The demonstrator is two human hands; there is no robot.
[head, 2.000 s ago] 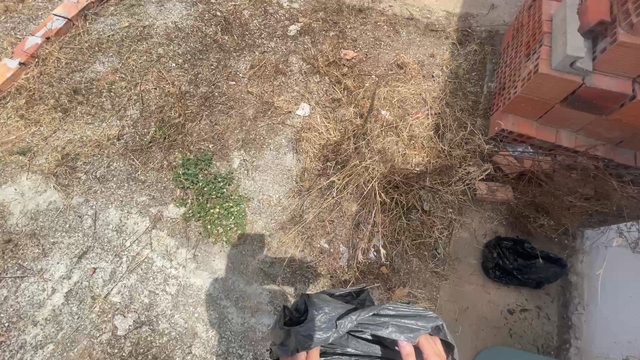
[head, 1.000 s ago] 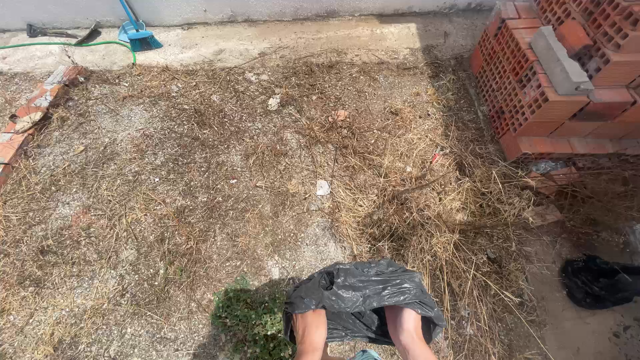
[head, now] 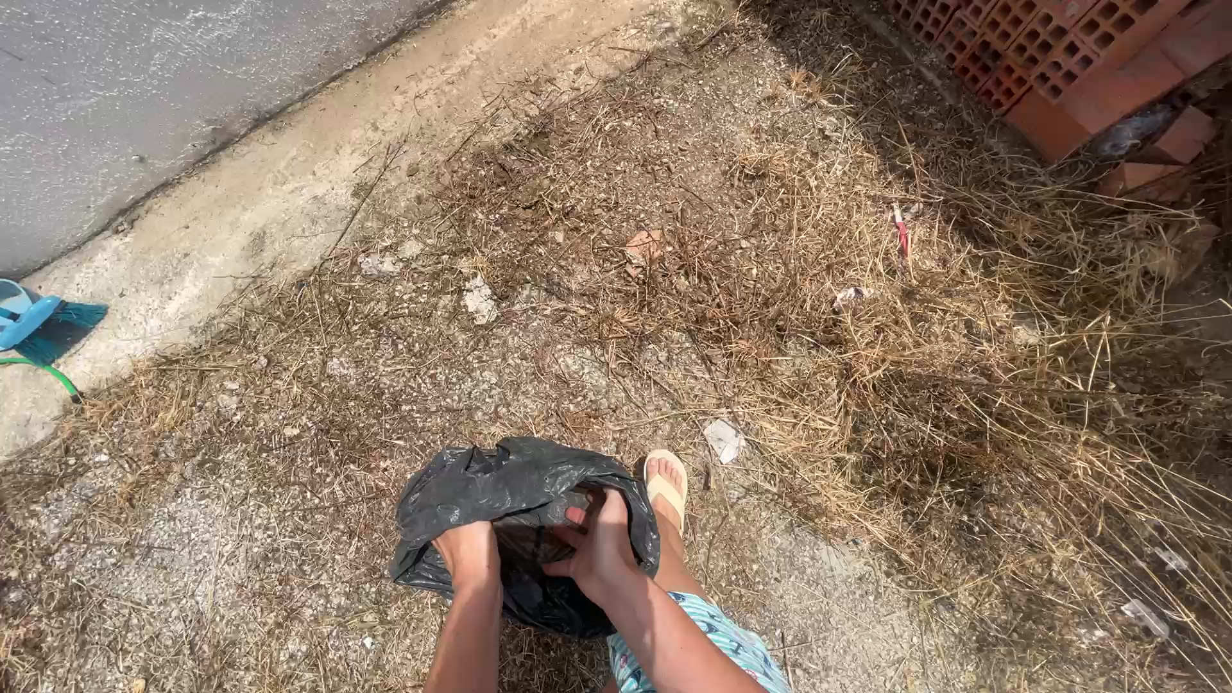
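Observation:
A black plastic bag (head: pixel 539 472) hangs with its mouth spread wide at the bottom middle. My left hand (head: pixel 469 551) reaches over the near side into the bag's mouth, its fingers hidden by the plastic. Inside the same mouth, at the right, is my right hand (head: pixel 595 549), fingers apart and bent, near the bag's inner wall; whether it pinches the plastic is not clear. Just right of the bag stands my foot in a cream flip-flop (head: pixel 666 488).
Dry cut grass (head: pixel 924 414) is heaped at the right. Hollow red bricks (head: pixel 1049 58) are stacked at the top right. A blue broom head (head: pixel 48 322) and a green hose (head: pixel 48 371) lie at the left by a grey wall (head: pixel 173 87). A white scrap (head: pixel 724 440) lies beyond the foot.
The bag's mouth is spread wider, and both hands now show inside it. Two seconds ago only fingers showed at its near edge. The view has turned toward the wall.

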